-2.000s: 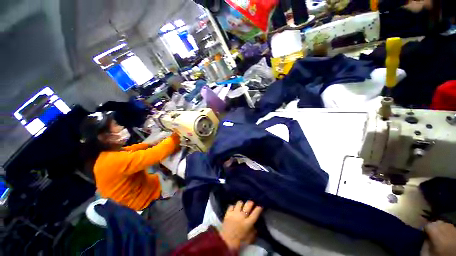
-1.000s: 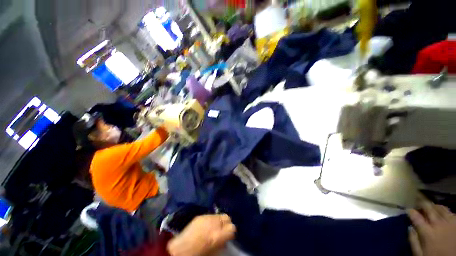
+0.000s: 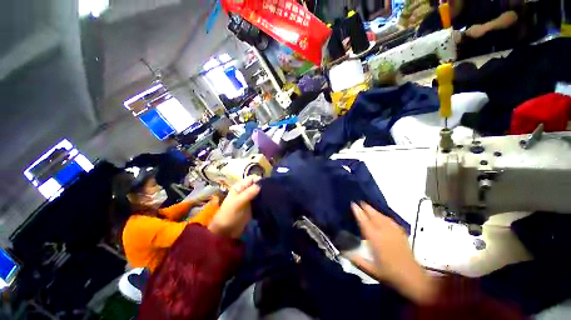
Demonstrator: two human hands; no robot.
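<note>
The navy garment (image 3: 313,187) lies heaped left of the sewing machine (image 3: 501,172) and over the table edge. My left hand (image 3: 236,209) is raised at the garment's left side, its fingers closed on the navy cloth. My right hand (image 3: 388,250) is on the garment's right side, fingers spread and blurred; whether it grips the cloth is unclear. A grey and white strip (image 3: 317,237) shows in the garment between my hands. The presser foot (image 3: 477,234) is over the bed with no hand at it.
A person in orange (image 3: 147,234) sits at another machine (image 3: 228,170) on the left. A yellow-handled screwdriver (image 3: 445,90) stands at the machine head. A red cloth (image 3: 541,114) lies behind the arm. Another person's hand (image 3: 479,30) shows at the upper right. More navy cloth (image 3: 391,109) lies behind.
My left hand has risen with navy cloth. My right hand has moved left from the table's right front onto the garment. The cloth that stretched along the front edge is drawn up into the heap.
</note>
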